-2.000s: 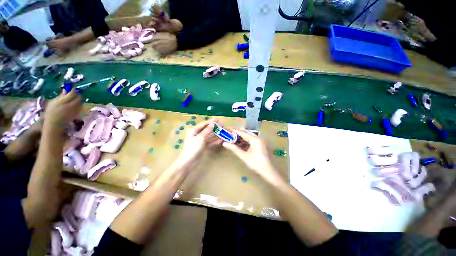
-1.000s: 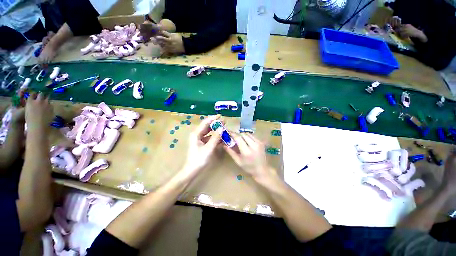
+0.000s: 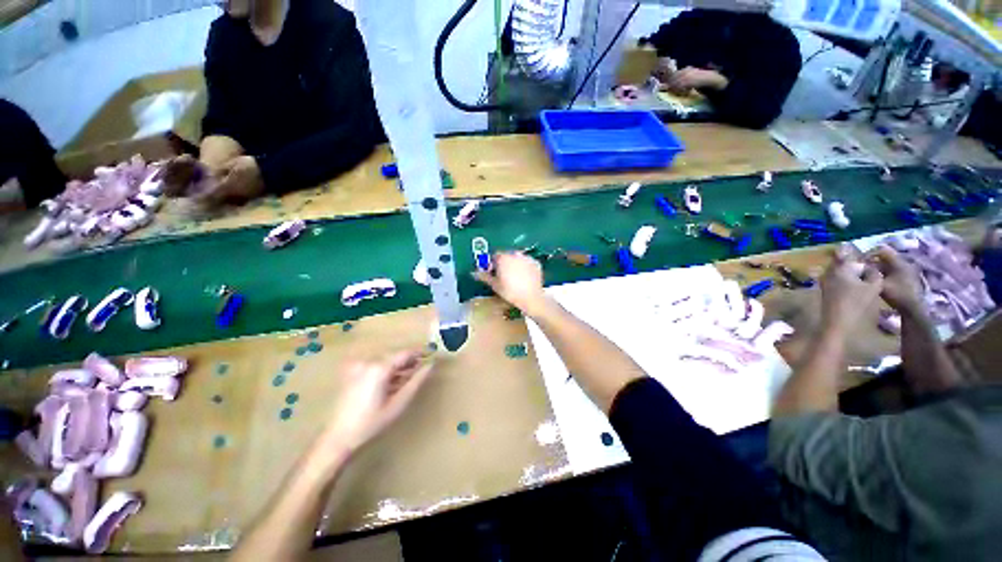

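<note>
My right hand [image 3: 516, 280] reaches over the near edge of the green belt [image 3: 319, 263], its fingertips at the lower end of a part-filled housing [image 3: 481, 253]. The housing has a pale rim with blue showing at its lower end and stands lengthwise away from me. The fingers seem to grip it; the exact contact is small and blurred. My left hand [image 3: 379, 397] is above the brown bench, left of the post's foot, fingers slightly apart and nothing visible in it.
A pale post [image 3: 412, 165] rises between my hands. Housing shells [image 3: 82, 428] lie in a heap at left, others on the white sheet [image 3: 593, 329]. Parts lie along the belt. A blue tray [image 3: 610, 143] is on the far bench. A person's hands [image 3: 863, 285] work at right.
My hands have parted. My right hand has moved forward with the part-filled housing to the belt; my left hand has let go of it. The view has turned right.
</note>
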